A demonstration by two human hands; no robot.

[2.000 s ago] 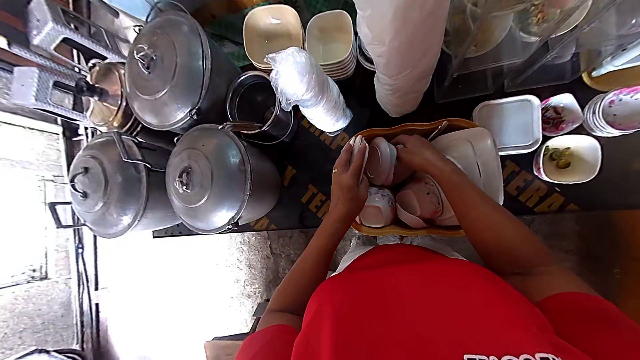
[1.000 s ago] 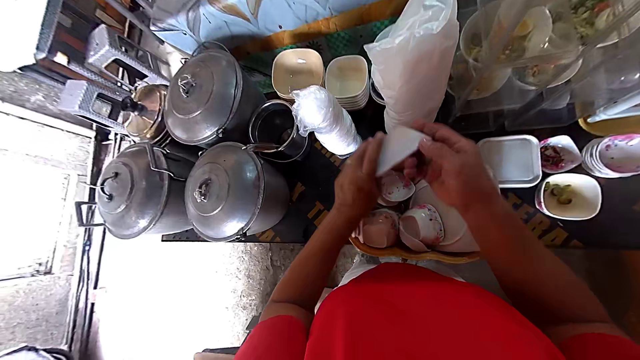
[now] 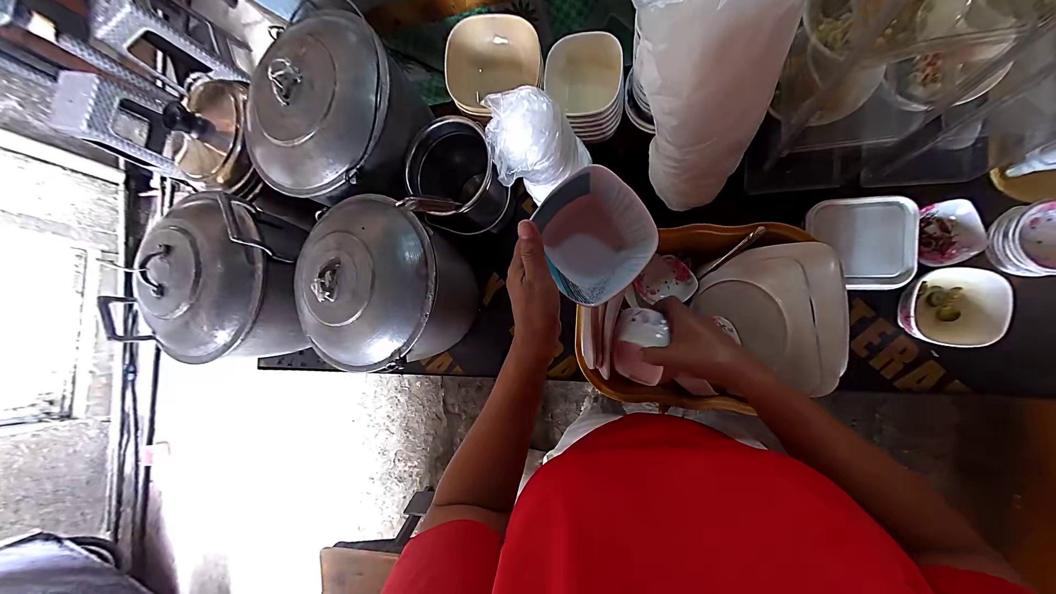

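My left hand (image 3: 534,285) holds a squarish bowl (image 3: 598,235) by its side, its inside facing the camera, just past the left edge of an orange-brown tray (image 3: 709,402). Over the tray, my right hand (image 3: 697,346) has its fingers on a small white-and-pink bowl (image 3: 642,328); whether it grips the bowl is hard to tell. A floral bowl (image 3: 665,279) lies above that hand, near a metal utensil (image 3: 731,252). Large pale plates or lids (image 3: 771,313) fill the tray's right part, and thin pale dishes stand on edge at its left.
Lidded metal pots (image 3: 371,280) and an open metal pot (image 3: 458,175) stand at left. Stacked cream bowls (image 3: 584,74), a plastic-wrapped stack (image 3: 536,140) and a large white plastic bag (image 3: 714,99) are beyond the tray. At right are a white container (image 3: 862,242) and a bowl with green pieces (image 3: 957,307).
My hands, together over the tray a second ago around a pale item, have parted. The left now holds a bowl at the tray's left edge; the right has lowered among the bowls.
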